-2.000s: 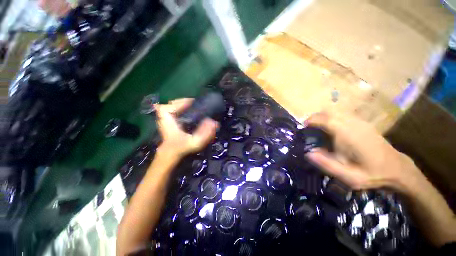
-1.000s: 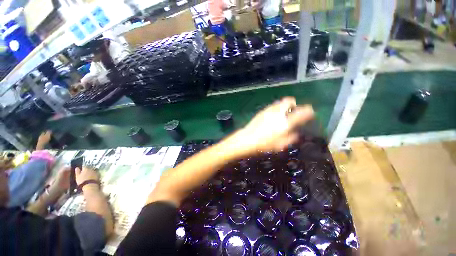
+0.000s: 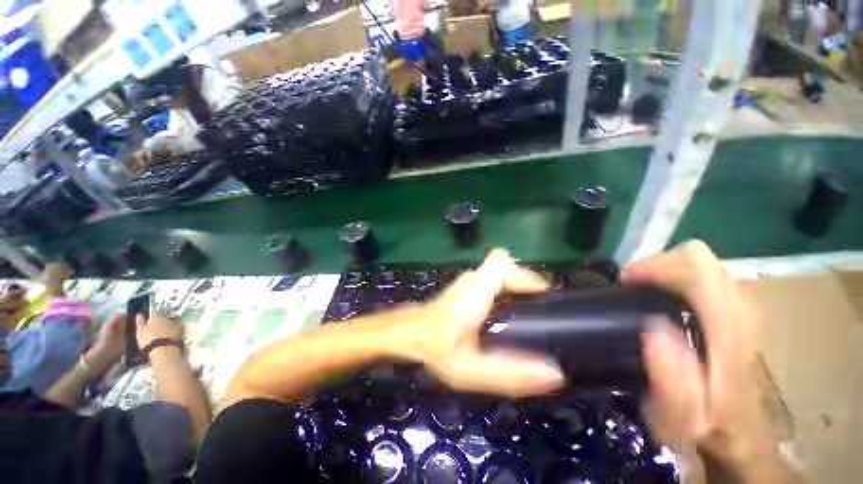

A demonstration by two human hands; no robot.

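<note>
A black cylindrical unit (image 3: 591, 331) lies sideways between my two hands, above the glossy black blister tray (image 3: 416, 458). My left hand (image 3: 473, 336) holds its left end, thumb below and fingers above. My right hand (image 3: 705, 350) is wrapped around its right end. Both hands are slightly blurred. The tray has rows of ringed round pockets with strong glare; my hands and the unit hide its middle. I cannot tell which pockets hold units.
The green conveyor belt (image 3: 416, 219) runs behind the tray with several black units standing on it. A white upright (image 3: 683, 142) stands beside it. Cardboard (image 3: 814, 331) lies at right. At left, a person's hands (image 3: 156, 331) hold a dark phone over printed paper (image 3: 274, 317). Stacked trays (image 3: 312, 128) stand beyond.
My left hand has come back from the belt toward me and is now on a unit. My right hand has come back into view, on the same unit. Units on the belt have shifted right.
</note>
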